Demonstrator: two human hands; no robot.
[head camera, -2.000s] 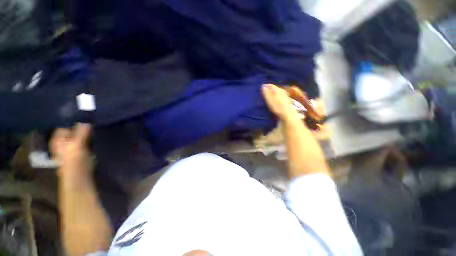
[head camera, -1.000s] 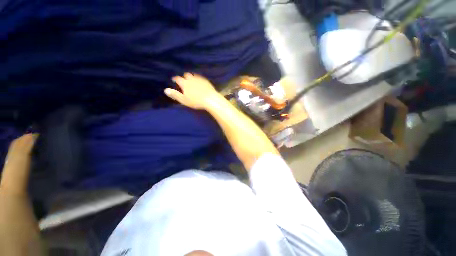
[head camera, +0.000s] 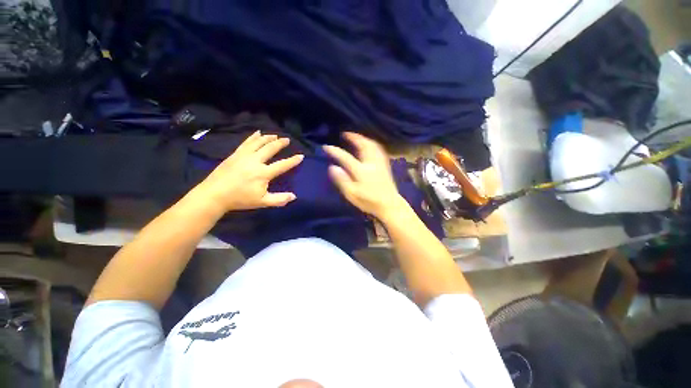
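A navy blue garment (head camera: 303, 208) lies over the work surface in front of me, its near part hanging over the front edge. My left hand (head camera: 254, 173) is spread flat on its left part, fingers apart. My right hand (head camera: 362, 173) is over its right part, fingers spread and slightly blurred. Neither hand visibly grips the cloth. The iron (head camera: 457, 182), silver with an orange-brown handle, stands on the tan rest (head camera: 485, 223) to the right of my right hand. The dark padded pressing arm (head camera: 91, 165) extends to the left.
A large navy garment pile (head camera: 341, 61) lies behind. At right are a white container (head camera: 598, 170) with a blue top, dark cloth (head camera: 598, 64) and the yellow-green hose (head camera: 583, 178). The pale table edge (head camera: 530, 246) runs in front, with a black fan (head camera: 561, 341) below right.
The view has shifted back left. My left hand has come in from the far left onto the blue cloth, and both hands are now close together. The iron remains on its rest.
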